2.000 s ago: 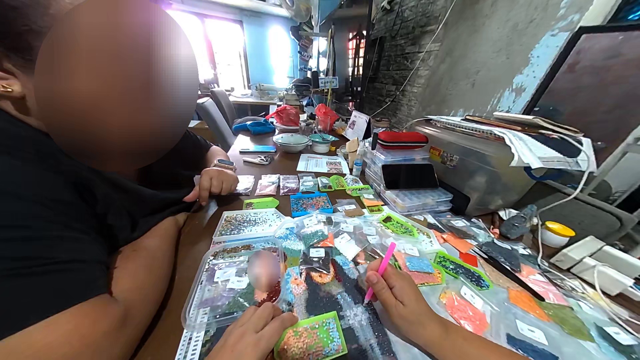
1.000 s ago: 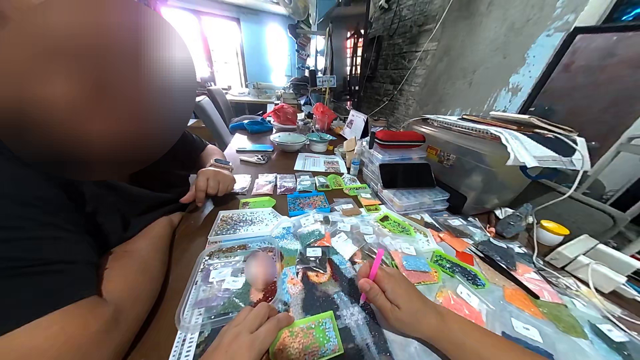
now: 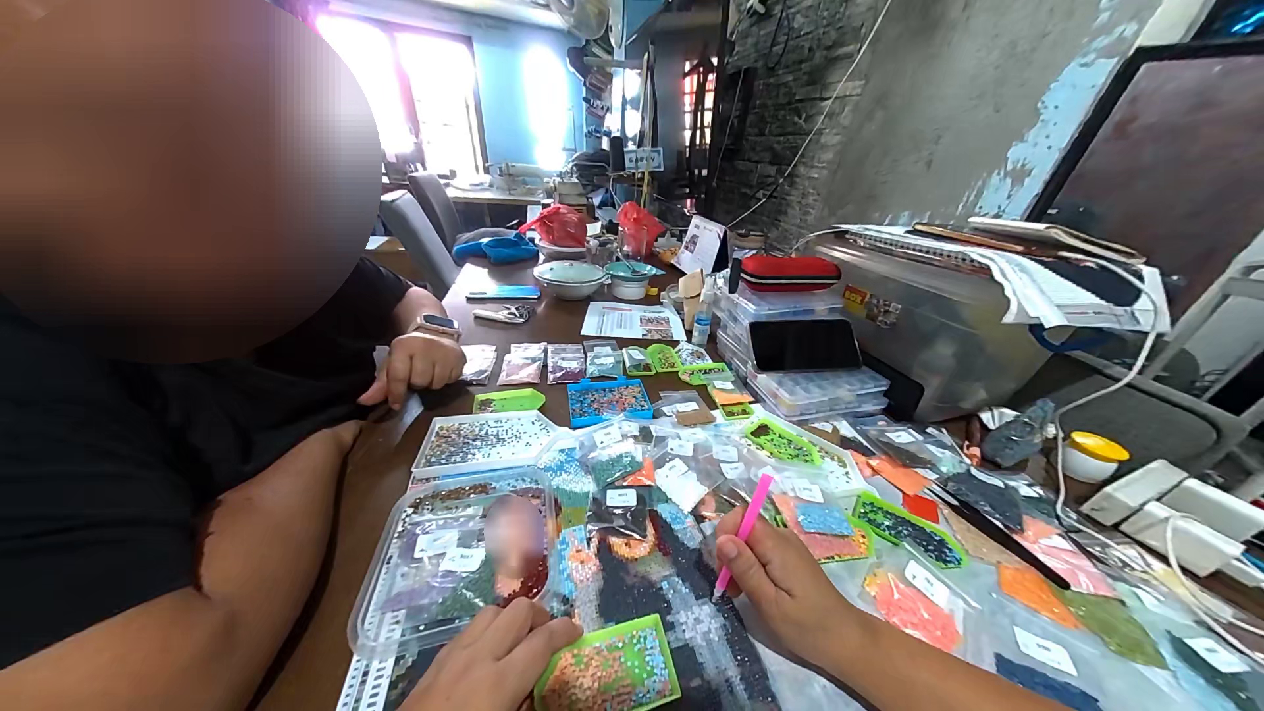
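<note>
My right hand (image 3: pixel 790 583) holds a pink diamond-painting pen (image 3: pixel 746 533) between thumb and fingers, its tip down at the dark area of a diamond painting canvas (image 3: pixel 691 632). At the bottom, my left hand (image 3: pixel 499 657) has its thumb and fingers on the left edge of a green tray (image 3: pixel 607 667) of orange and light blue drills, which rests over the canvas. A clear plastic container (image 3: pixel 370 602) with labelled bags stands left of the canvas. Small bags of dark drills (image 3: pixel 620 513) lie above the pen. Whether a drill is on the pen tip cannot be told.
At the left sits a person in black (image 3: pixel 109 474), a hand (image 3: pixel 420 365) at the table edge. A white tray (image 3: pixel 484 442), blue tray (image 3: pixel 607 400) and green tray (image 3: pixel 908 531) hold drills. Bagged drills (image 3: pixel 913 607) spread right. Behind stand stacked clear cases (image 3: pixel 820 390) with a phone (image 3: pixel 805 346).
The pink pen in my right hand has tilted and its tip has shifted on the canvas. My left hand stays at the green tray.
</note>
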